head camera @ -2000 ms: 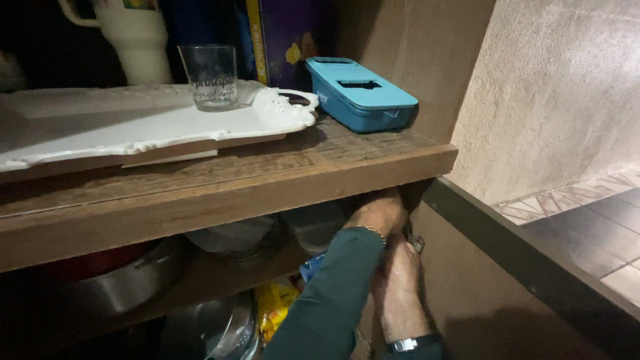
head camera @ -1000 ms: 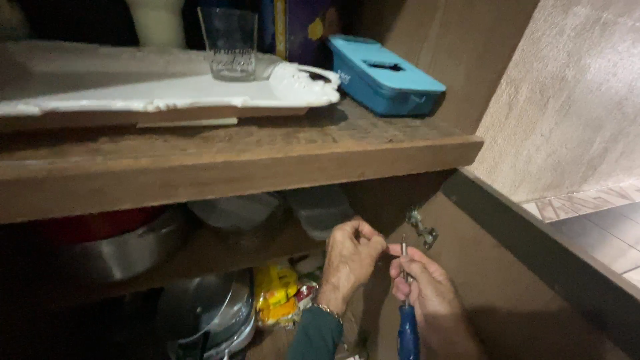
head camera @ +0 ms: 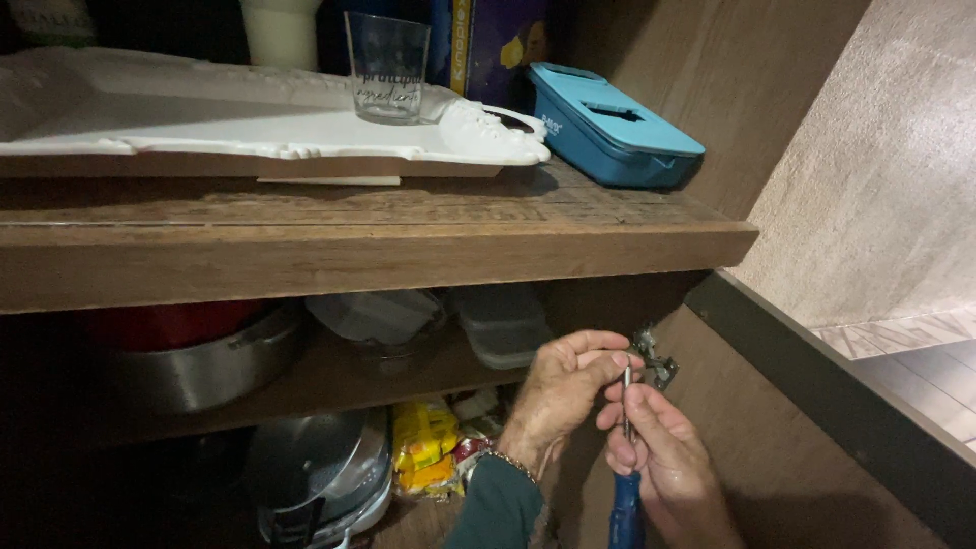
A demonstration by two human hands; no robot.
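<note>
My right hand (head camera: 663, 450) grips a screwdriver (head camera: 626, 503) with a blue handle, its metal shaft pointing up between the fingers. My left hand (head camera: 568, 381) pinches at the shaft's upper end with thumb and fingers; whether a screw is held there is too small to tell. Just behind the fingertips is a metal cabinet hinge (head camera: 657, 364), fixed near the edge of the open cabinet door (head camera: 793, 427). Both hands are below the front edge of the upper wooden shelf (head camera: 381, 255).
On the upper shelf stand a white ornate tray (head camera: 290, 145), a drinking glass (head camera: 387, 69) and a blue plastic container (head camera: 621, 130). Below are a metal pot (head camera: 206, 374), clear plastic containers (head camera: 499, 328), a lidded pan (head camera: 320, 473) and yellow packets (head camera: 425, 442).
Two seconds ago my hands were close together under the shelf edge, with no screwdriver visible. They then moved lower, and the screwdriver came into view. Since then my left fingers have closed on its upper end.
</note>
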